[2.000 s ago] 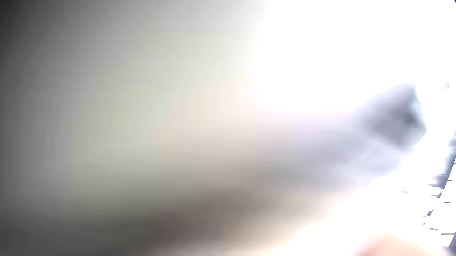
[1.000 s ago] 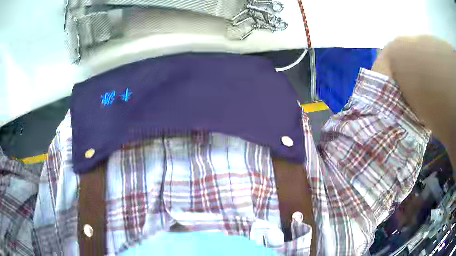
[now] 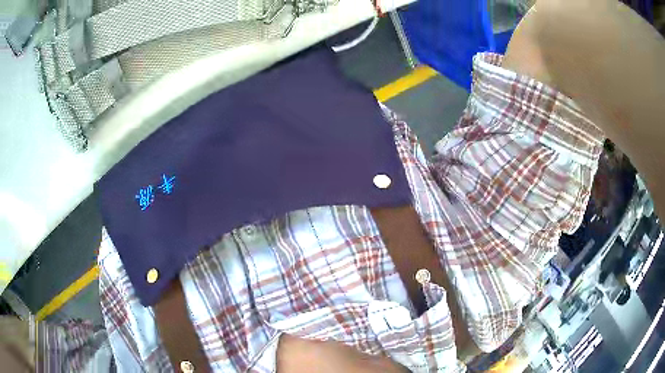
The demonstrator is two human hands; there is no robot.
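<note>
Grey-beige webbing straps (image 3: pixel 168 25) lie stacked at the white table's near edge, upper left. Silver metal hardware (image 3: pixel 290 13) shows at their right end, cut off by the top edge. My right forearm, bare and blurred, rises from a plaid sleeve (image 3: pixel 525 138) at the right, very close to the camera; its hand is not visible. At the lower left, a plaid sleeve (image 3: pixel 69 346) shows with a blurred skin-toned patch beside it, cut off by the edge; no fingers can be made out.
My dark navy apron (image 3: pixel 255 138) hangs against the table edge (image 3: pixel 146 120). A short red cord end (image 3: pixel 377 7) and a blue bin (image 3: pixel 448 36) are at the top. Yellow floor lines (image 3: pixel 405 83) show. Bare skin of unclear origin is at the bottom edge. Blurred equipment stands at lower right.
The view has tilted and shifted; the straps now sit further up and left, and more of the blue bin shows. The light-blue shape at the bottom is gone, with bare skin there instead.
</note>
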